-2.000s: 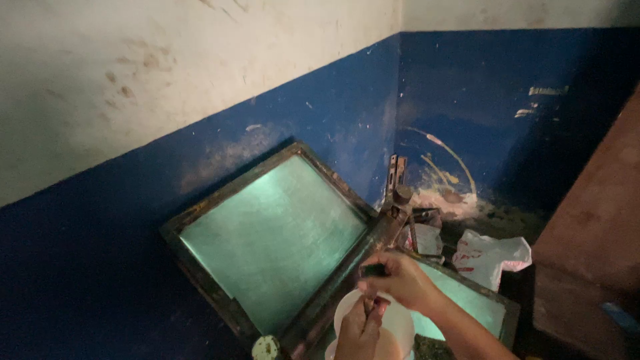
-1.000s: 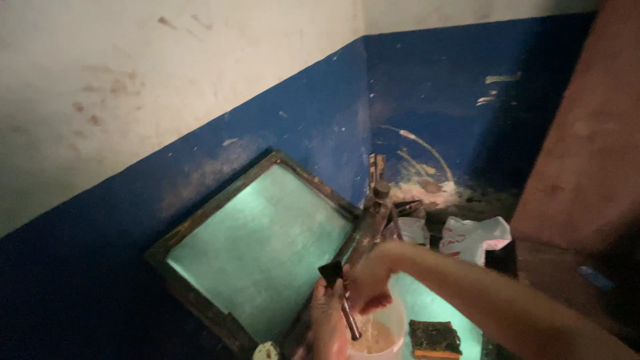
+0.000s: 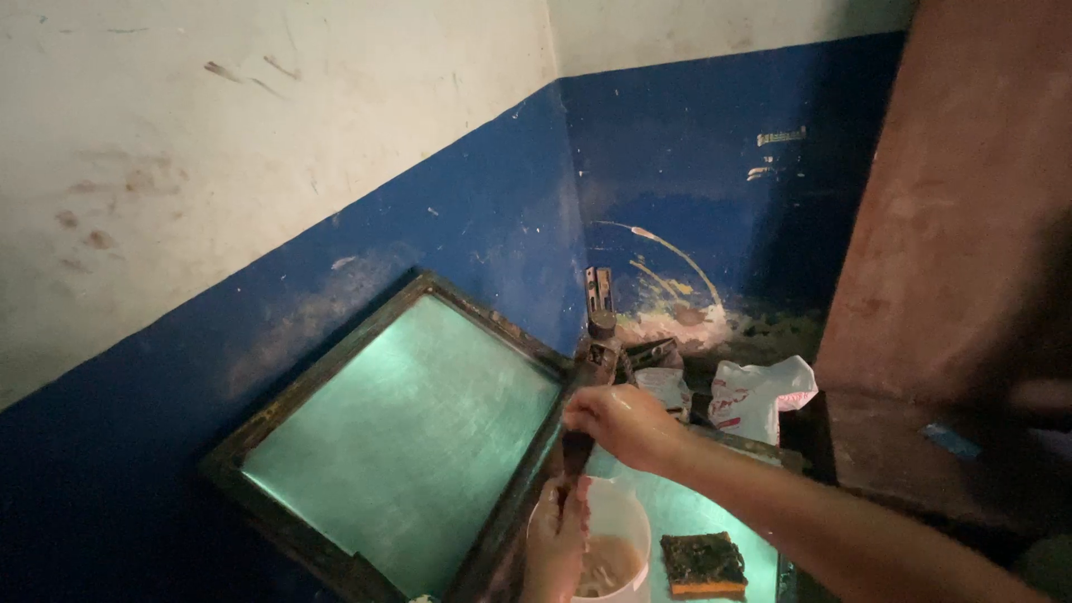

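Observation:
Over a white plastic container (image 3: 638, 536) of cloudy brownish liquid, my left hand (image 3: 556, 536) grips the lower part of a dark, slim tool (image 3: 576, 452); its exact kind cannot be told. The fingers of my right hand (image 3: 624, 423) are closed around its upper end, just above my left hand. Right of the container, a scouring sponge (image 3: 703, 563) with a dark, dirty top and an orange base lies on a pale green, shiny panel (image 3: 695, 502). A larger framed panel of the same colour (image 3: 402, 444) stands tilted to the left.
A hinge-like metal fitting (image 3: 600, 306) rises at the wall corner behind the panels. Crumpled white plastic bags (image 3: 754, 398) lie behind the right panel. The blue and white wall (image 3: 469, 193) runs close behind, and a reddish-brown surface (image 3: 963, 209) rises at the right.
My right hand has risen from the container's mouth to the tool's upper end. The tool, tilted a second ago, now stands nearly upright between both hands.

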